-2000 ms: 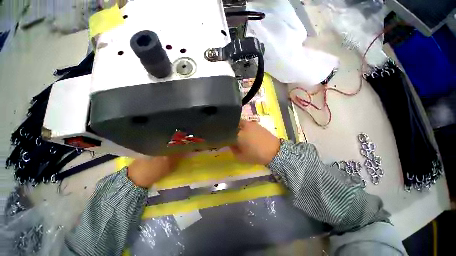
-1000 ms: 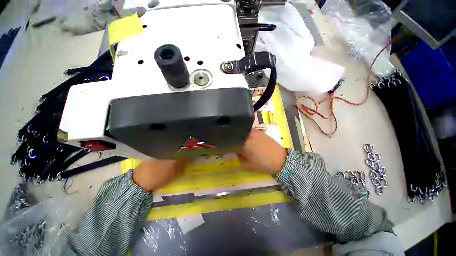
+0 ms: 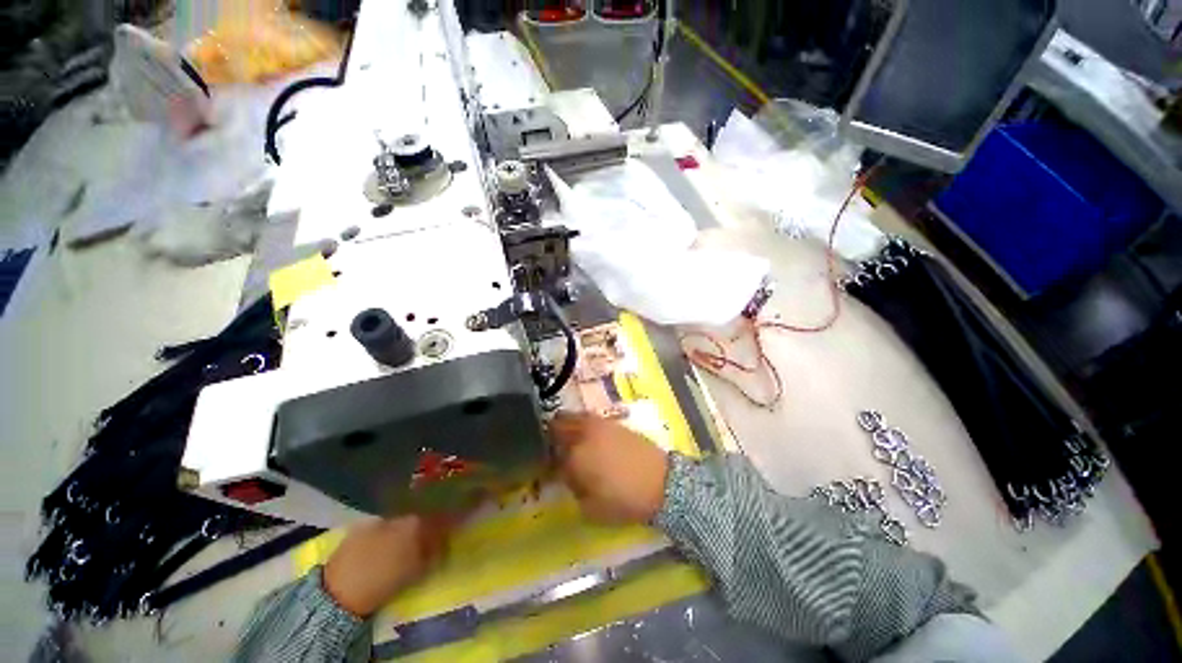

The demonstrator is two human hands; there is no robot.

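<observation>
The sewing machine head (image 3: pixel 405 427), white with a dark grey front cover, stands in the middle. My left hand (image 3: pixel 386 560) is at its lower left edge above the yellow-taped work plate (image 3: pixel 519 544); its fingers are blurred and partly under the head. My right hand (image 3: pixel 609 469) is at the right side of the head, fingertips hidden behind the cover's edge. What either hand holds cannot be seen. A black strap (image 3: pixel 240 566) runs from the left heap towards the plate.
A heap of black straps with rings (image 3: pixel 130 479) lies at left. Loose silver rings (image 3: pixel 902 466), a red cord (image 3: pixel 765 376) and a white sheet (image 3: pixel 648 246) lie at right. A ringed strap bundle (image 3: pixel 972 376) is at far right, near a blue bin (image 3: pixel 1047 207) and a screen (image 3: pixel 953 71).
The view has tilted up, showing more of the machine arm and the floor behind. Both hands remain at the lower edge of the machine head, with small blurred movements.
</observation>
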